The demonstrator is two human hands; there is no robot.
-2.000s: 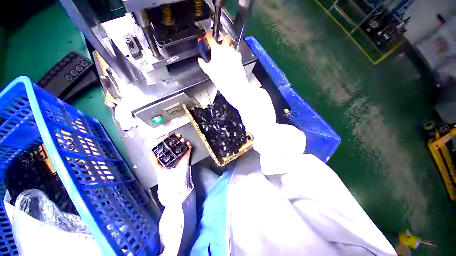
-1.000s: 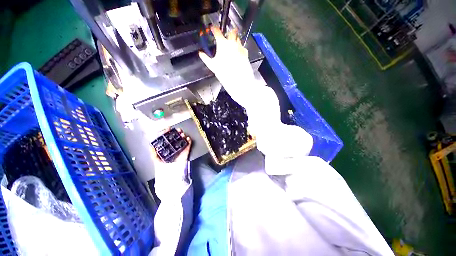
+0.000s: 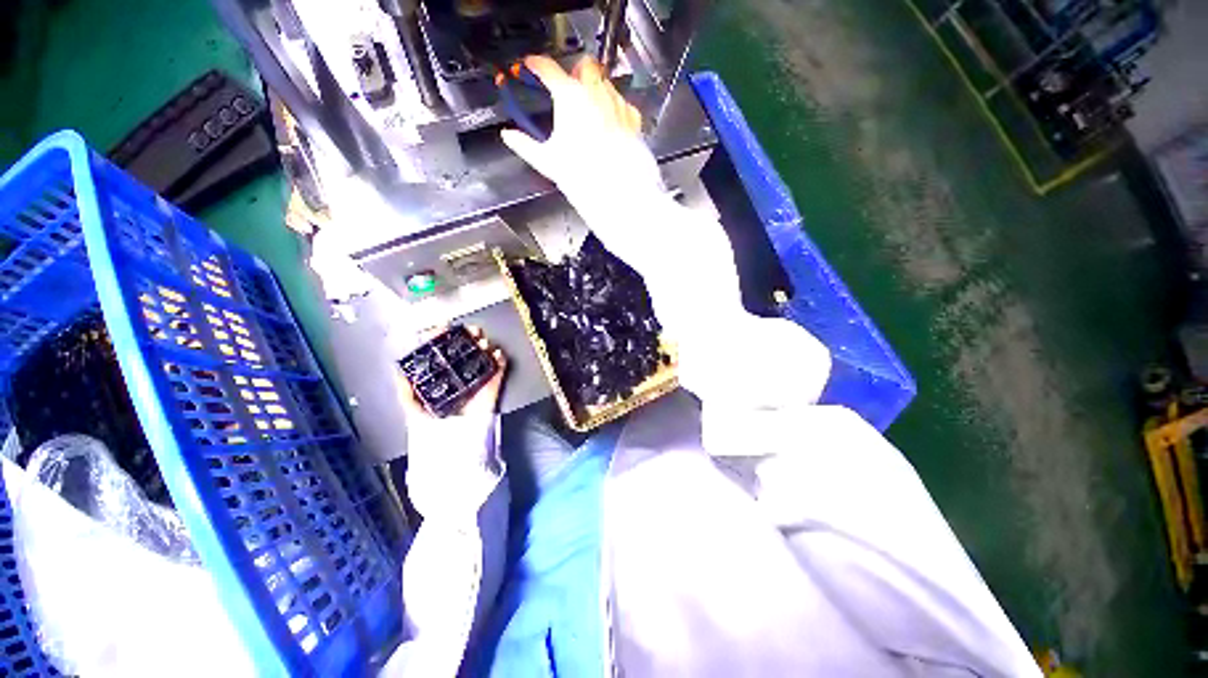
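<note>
My left hand [image 3: 485, 378] holds a black gridded moulded piece [image 3: 451, 370] with square open cells, just left of the carton. My right hand [image 3: 578, 117] is at the front of the bench press [image 3: 477, 166], fingers towards the die area, with small nippers [image 3: 525, 101] with orange-red touches in it; their tips are blurred. A shallow cardboard box [image 3: 546, 367] above my lap holds a heap of small black glossy parts [image 3: 592, 325]. What lies inside the die is too dark to tell.
A blue perforated crate [image 3: 199, 437] with black pieces and clear plastic [image 3: 100, 484] stands at left. A deeper blue bin [image 3: 835, 298] is right of the press. A green button [image 3: 420, 284] is on the press front. Dark trays [image 3: 199, 139] lie upper left.
The view has shifted slightly, so the press sits further right. My right hand has shifted slightly left against the press, with the nippers turned. My left hand still holds the gridded piece.
</note>
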